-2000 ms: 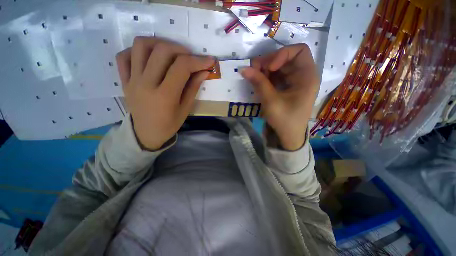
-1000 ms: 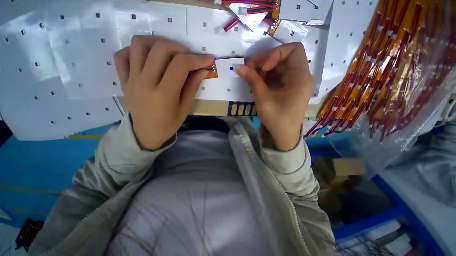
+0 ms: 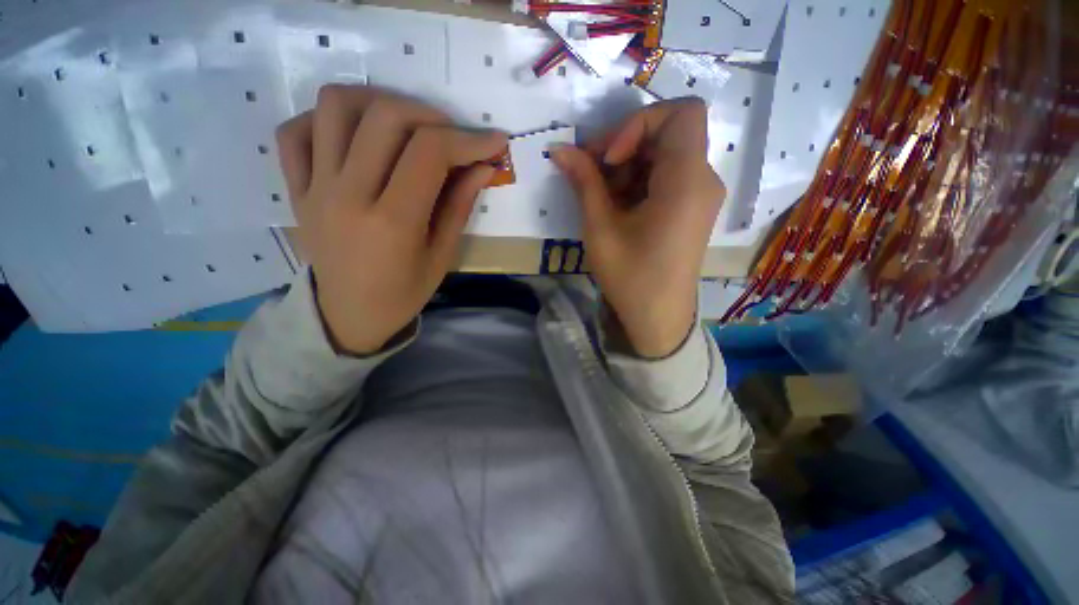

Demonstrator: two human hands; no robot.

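Note:
My left hand [image 3: 385,213] holds a small orange flex circuit [image 3: 504,169] between thumb and fingertips, its lower edge showing. A white adhesive pad [image 3: 536,154] with a small dark square mark lies against it and reaches right. My right hand [image 3: 651,213] pinches the pad's right end between thumb and forefinger. Both hands are over the white adhesive sheet [image 3: 225,130] with rows of small dark squares. The fingertips hide most of the flex circuit and the pad's right end.
Labelled units with red wires [image 3: 592,36] lie beyond the hands. A stock of orange units with red wires [image 3: 935,166] lies at right, partly in a clear plastic bag [image 3: 876,349]. A blue frame [image 3: 852,526] and a cardboard box [image 3: 820,397] are below right.
My right hand has moved left, nearer my left hand, with the pad's end. The pad's top edge now tilts up toward the right. My left hand has barely moved.

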